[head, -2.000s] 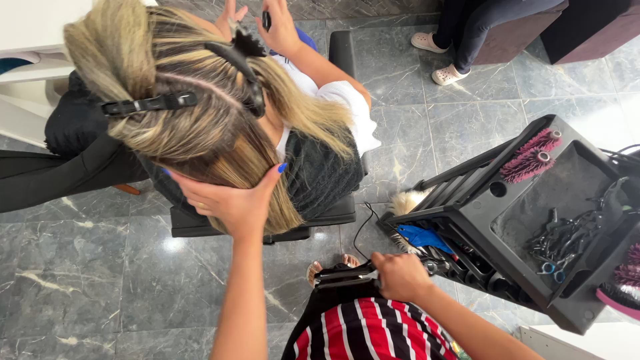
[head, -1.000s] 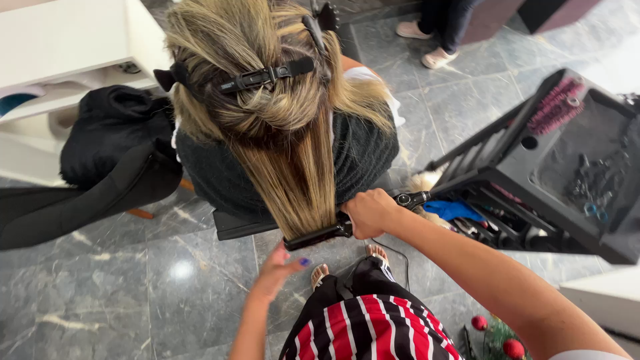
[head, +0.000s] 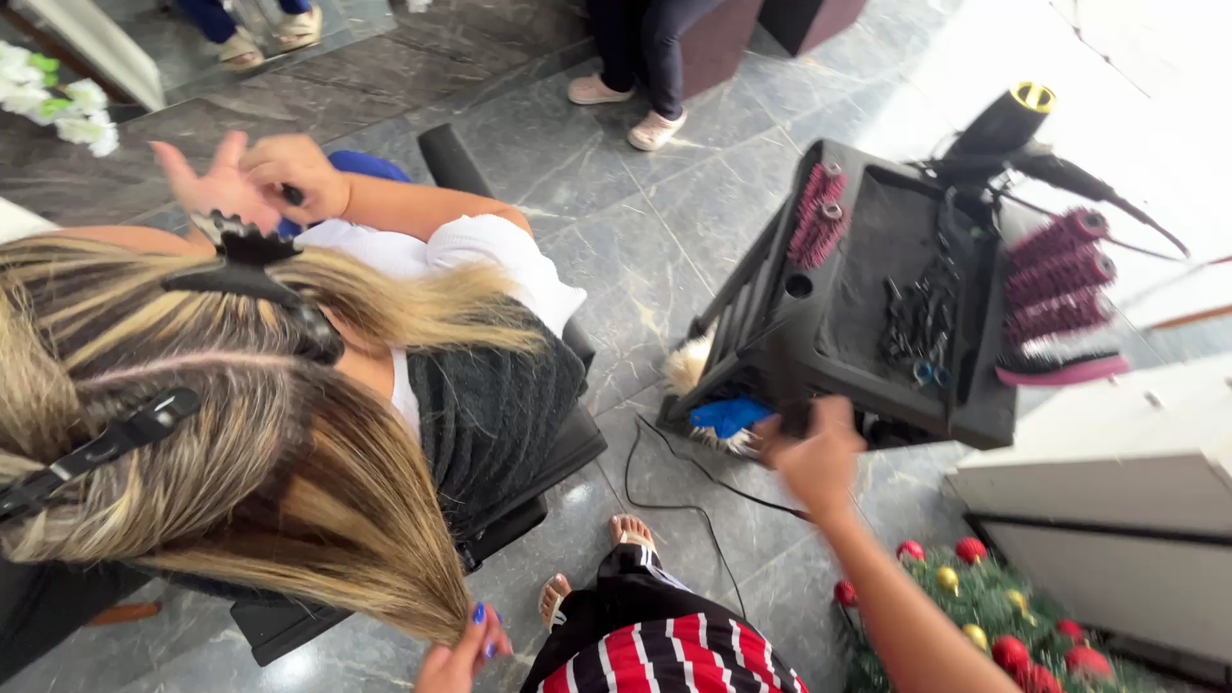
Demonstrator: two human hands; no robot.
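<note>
My left hand (head: 467,650), with blue nails, pinches the ends of a loose section of streaked blonde hair (head: 366,520) on a seated person's head. Black hair clips hold other sections: a toothed claw clip (head: 245,255) near the top and a long clip (head: 101,452) at the left. My right hand (head: 818,457), blurred, is closed around the handle of a dark hair straightener (head: 794,385), beside the trolley's near corner. A cord (head: 717,476) runs to the floor below it. The seated person's own hands (head: 250,183) are raised in front of them.
A black salon trolley (head: 876,375) at the right carries pink round brushes (head: 1059,260), clips (head: 919,322) and a hair dryer (head: 1001,120). Another person's feet (head: 657,130) stand beyond. A decorated green Christmas tree (head: 991,616) is at the lower right; the salon chair (head: 289,626) is at the left.
My right hand and the straightener have moved from the hair ends toward the trolley at the right. My left hand, previously apart from the hair, now holds its ends. The view has shifted.
</note>
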